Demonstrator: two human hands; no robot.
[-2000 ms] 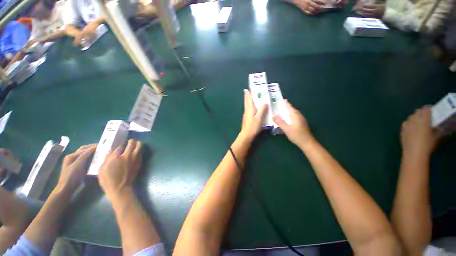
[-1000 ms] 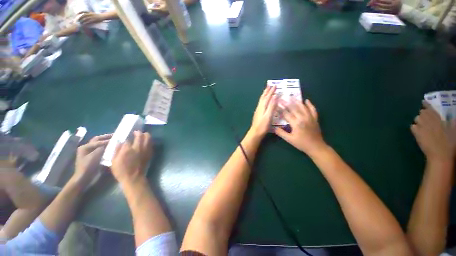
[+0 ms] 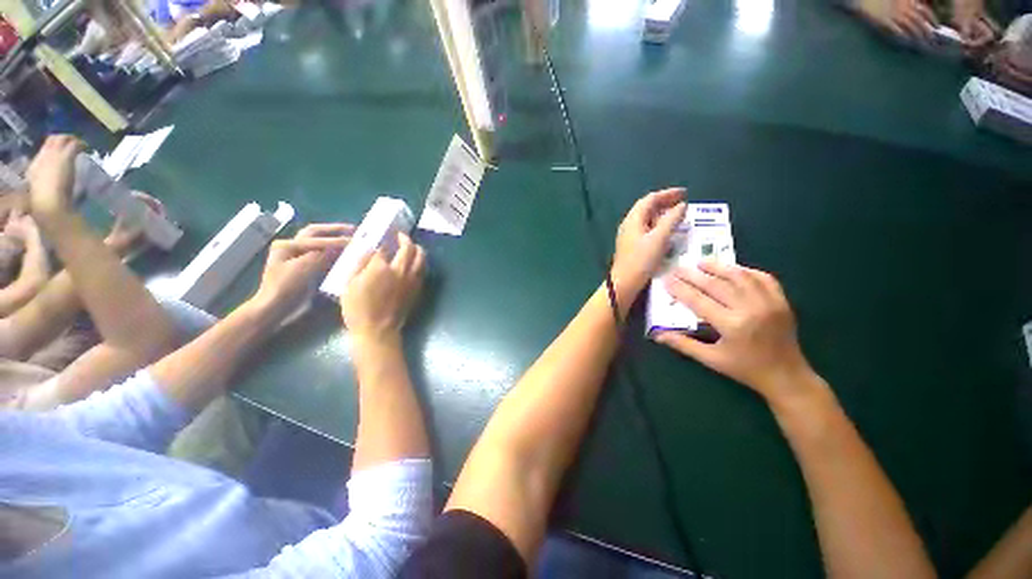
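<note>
Two small white boxes [image 3: 711, 226] with dark print and a small green picture lie side by side on the green bench, partly covered by my hands. My left hand [image 3: 651, 240] is along their left side, with its fingers curled near the far end. My right hand [image 3: 736, 317] lies over the near part, fingers across the boxes and thumb at the near end. The seam between the boxes is mostly hidden under my fingers.
A black cable [image 3: 651, 441] crosses my left forearm. A neighbour at left holds a white box [image 3: 368, 243]. A printed sheet [image 3: 455, 187] stands by the rack post [image 3: 466, 79]. An open carton [image 3: 226, 251] lies further left. Another box [image 3: 998, 107] is at far right.
The view has swung left, so things appear further right. The two boxes, staggered at first, were brought side by side. My left hand has shifted from over them to their left edge.
</note>
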